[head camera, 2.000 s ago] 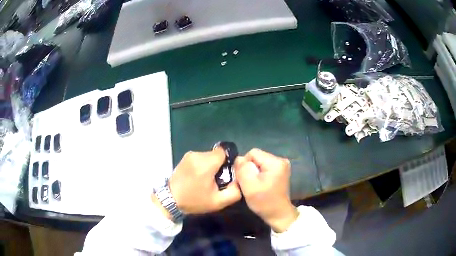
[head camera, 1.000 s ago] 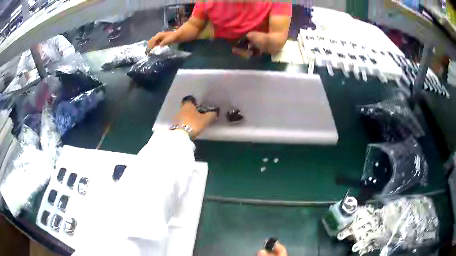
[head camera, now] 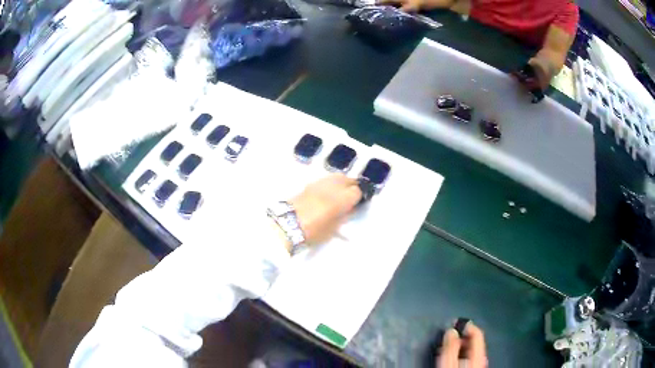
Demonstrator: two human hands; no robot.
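Observation:
My left hand (head camera: 323, 208), with a metal watch on its wrist, is over the white foam tray (head camera: 316, 287). Its fingertips are closed on a dark watch case (head camera: 366, 190), just below a row of three larger watch cases (head camera: 341, 157). The palm side is hidden. My right hand (head camera: 463, 348) is cut off by the bottom edge, with only fingers showing. They pinch a small black piece (head camera: 462, 326), which looks like a strap. Three dark watches (head camera: 463, 112) lie on the pale foam pad (head camera: 531, 154).
Smaller watch cases (head camera: 189, 165) lie on the tray's left part. A white-green bottle (head camera: 567, 320), white straps (head camera: 603, 348) and a bag (head camera: 628, 280) are at lower right. Tiny white bits (head camera: 512, 209) lie on the green mat. A person in red (head camera: 528, 21) sits opposite, hand over the pad.
The view has swung left. My left hand has moved from the foam pad to the tray and taken hold of a case. The pad now bears three watches instead of two. My right hand stays low.

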